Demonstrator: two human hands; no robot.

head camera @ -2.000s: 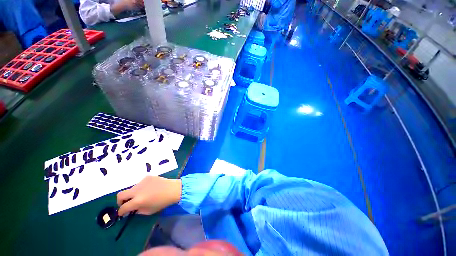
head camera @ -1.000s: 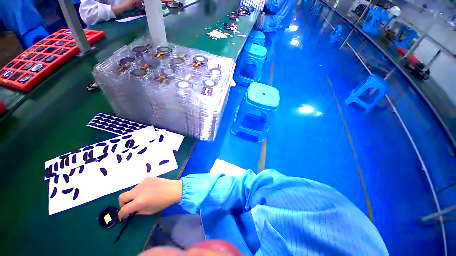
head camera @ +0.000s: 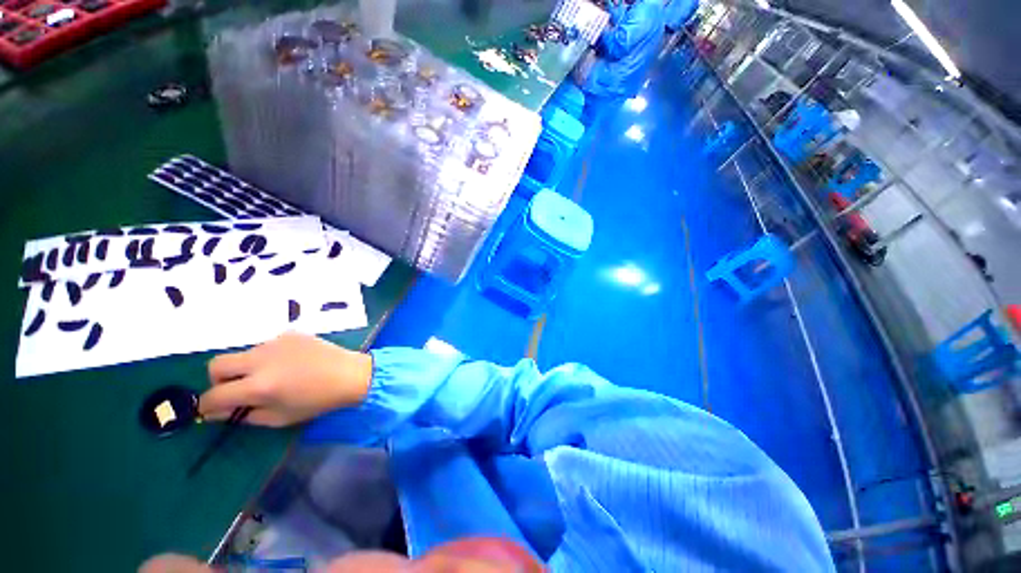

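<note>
My right hand (head camera: 289,381) is at the lower left, palm down, with its fingers closed on thin black tweezers (head camera: 213,449) that point down and left. The fingertips are at the right rim of a round black unit (head camera: 153,416), which has a pale square (head camera: 166,413) inside. The fingers hide that side, so I cannot tell whether the tweezers touch it. White sheets (head camera: 224,308) with scattered black crescent pads lie just beyond. My left hand cannot be made out; blurred pink shapes lie along the bottom edge.
A tall stack of clear blister trays (head camera: 336,168) holds round units behind the sheets. A die-cut pad sheet (head camera: 224,190) lies beside it. A dark round unit (head camera: 168,95) and a red tray (head camera: 67,39) are farther left. Blue stools (head camera: 549,229) stand right of the bench. A person (head camera: 633,45) is far back.
The view has turned, so the scene sits higher and more to the left. A dark round unit shows left of the tray stack, unseen two seconds ago. My right hand stays at the black unit.
</note>
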